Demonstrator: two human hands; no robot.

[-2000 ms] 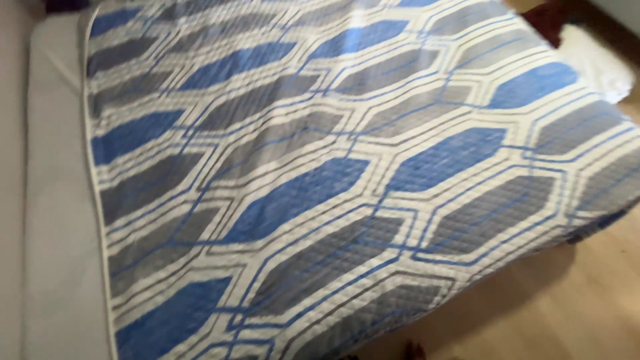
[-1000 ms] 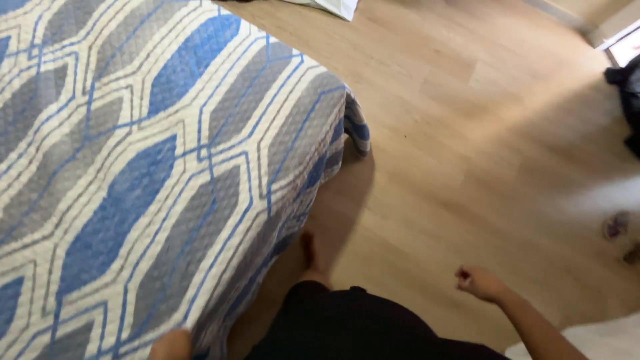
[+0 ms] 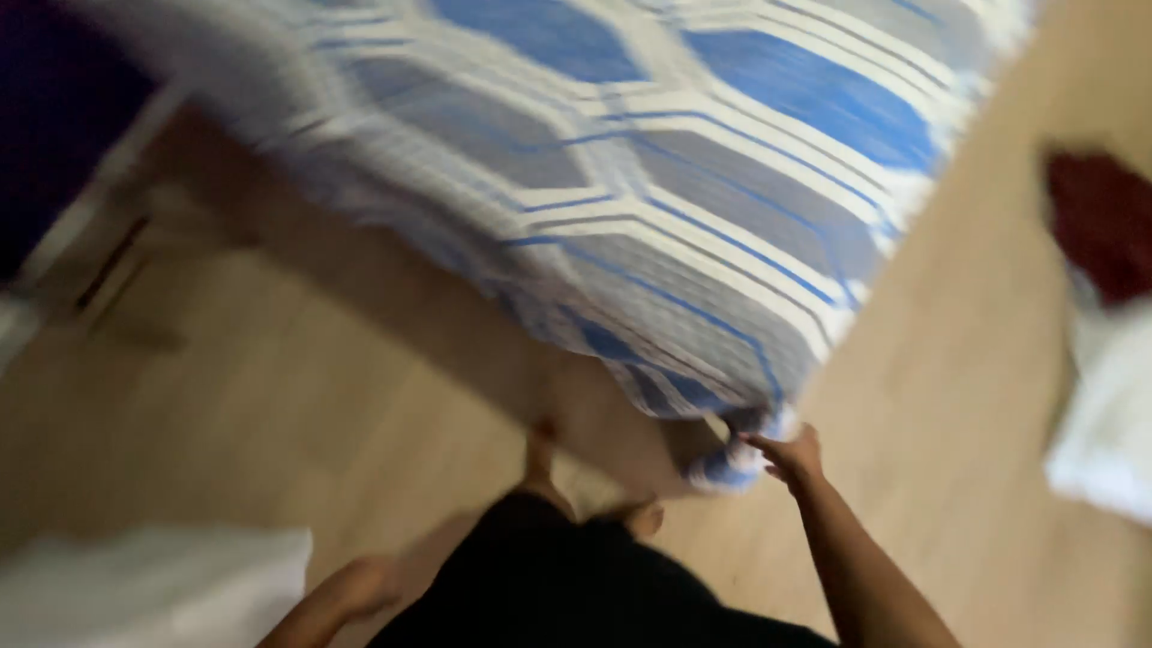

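A quilted bedspread [image 3: 720, 198] with blue, grey and white hexagons covers the bed, and its near edge hangs down in folds. At its near right corner my right hand [image 3: 792, 457] touches the hanging cloth; blur hides whether the fingers are closed on it. My left hand [image 3: 364, 580] is low at the left beside my dark clothing, away from the bedspread, with its fingers too blurred to read.
White cloth [image 3: 180, 585] lies at the lower left, with another white item [image 3: 1111, 405] and a dark red thing [image 3: 1102, 225] at the right. A dark purple surface [image 3: 63, 117] is at the upper left. Wooden floor [image 3: 315, 360] and my bare feet show below the bed.
The view has swung strongly. My right hand, apart from the bedspread a second ago, is now at its corner. My left hand, near the bedspread before, is now away from it.
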